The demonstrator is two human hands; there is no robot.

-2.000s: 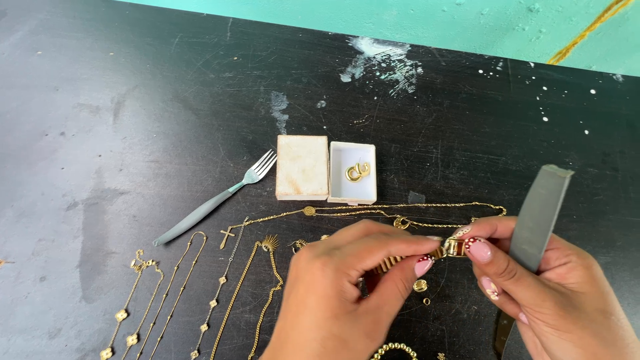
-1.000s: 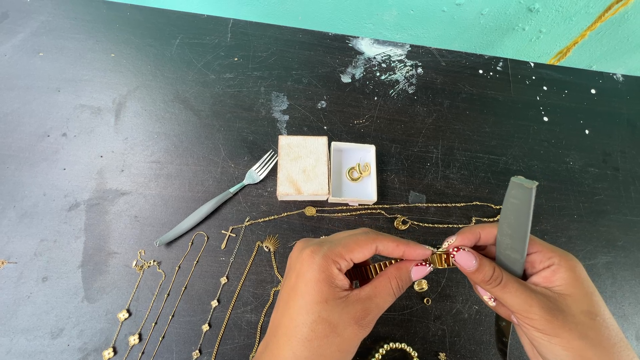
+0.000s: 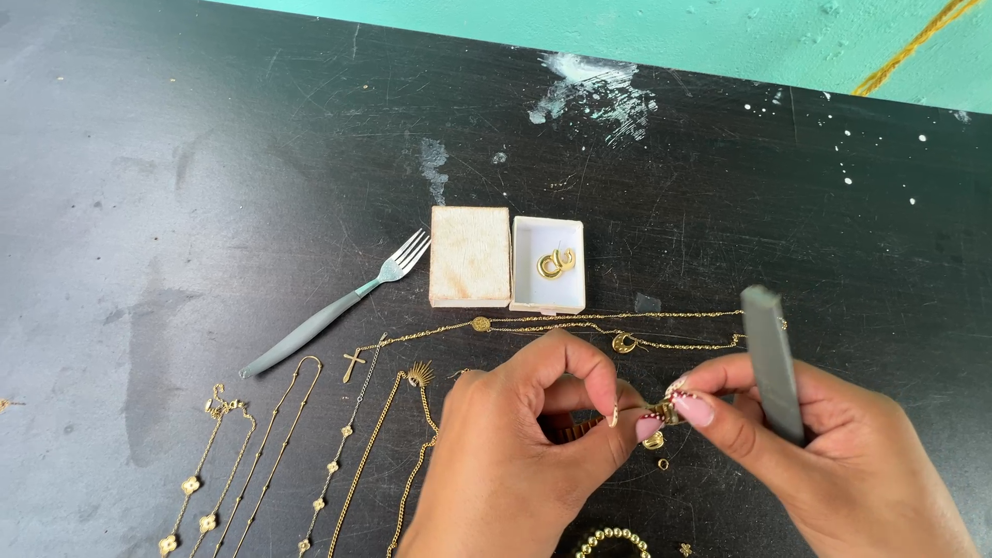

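My left hand (image 3: pixel 535 442) pinches a gold-coloured link bracelet or watch band (image 3: pixel 577 428) between thumb and forefinger, with part of the band running under the fingers. The fingertips of my right hand (image 3: pixel 806 442) hold the other end at what looks like its clasp (image 3: pixel 668 411). A grey-handled utensil, perhaps a knife (image 3: pixel 775 364), is tucked between the fingers of my right hand with its handle pointing up; its lower part is hidden. Just below the fingertips, a gold ring or earring (image 3: pixel 653 440) and a tiny gold ring (image 3: pixel 663 464) lie on the dark table.
Beyond my hands are a box lid (image 3: pixel 470 256) and an open white box (image 3: pixel 549 298) with gold earrings (image 3: pixel 555 263). A fork (image 3: pixel 310 322) lies left of them. Gold necklaces, one with a cross pendant (image 3: pixel 353 364), spread leftward. A beaded bracelet (image 3: pixel 612 535) is at the bottom edge.
The fingers of my left hand have shifted on the band, and the grey handle in my right hand has tilted leftward at its top. The box and fork stay put.
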